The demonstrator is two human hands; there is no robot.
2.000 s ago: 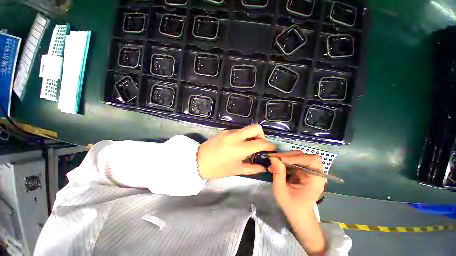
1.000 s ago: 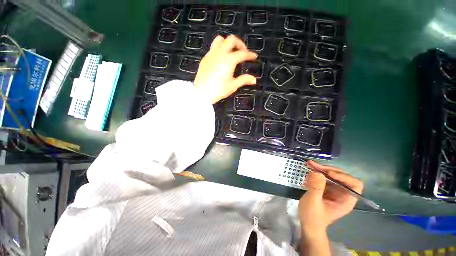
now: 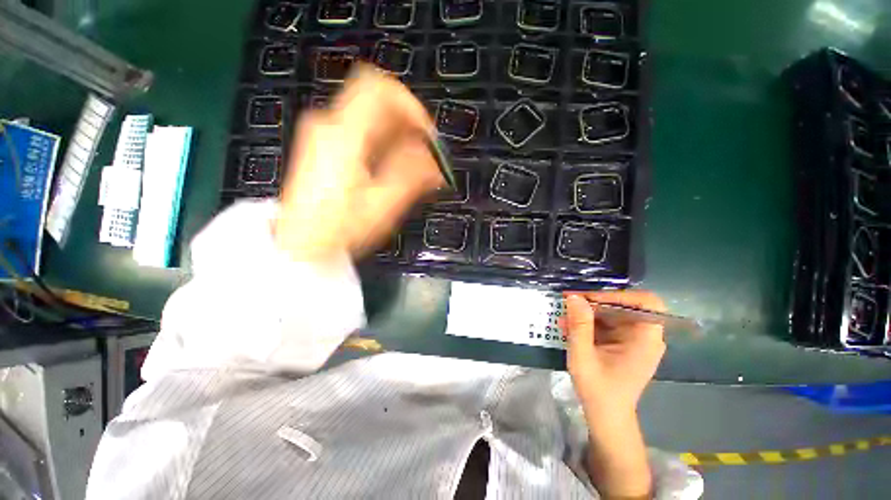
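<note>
The black blister tray (image 3: 640, 166) holds rows of dark rounded-square watch housings (image 3: 513, 235) with pale rims, one turned diagonally. My left hand (image 3: 352, 161) is motion-blurred above the tray's left-middle part. Its fingers are closed on a dark, tilted watch housing (image 3: 442, 162), seen nearly edge-on. My right hand (image 3: 620, 342) holds slim grey tweezers (image 3: 647, 313) like a pen. It rests at the right end of the white adhesive dot sheet (image 3: 488, 311), at the tray's near edge. The tweezer tip is hard to make out.
Spare dotted sheets (image 3: 161, 195), a long pale strip (image 3: 78, 171) and a blue board (image 3: 27, 186) lie at left. Stacked black trays (image 3: 813, 205) stand at far right. A grey metal bar (image 3: 73, 47) is upper left. Yellow-black floor tape (image 3: 782, 456) shows lower right.
Both hands were together on a housing; then my left hand was open over the tray. Now it holds a housing above the tray. The formerly empty pocket beside the diagonal housing is filled.
</note>
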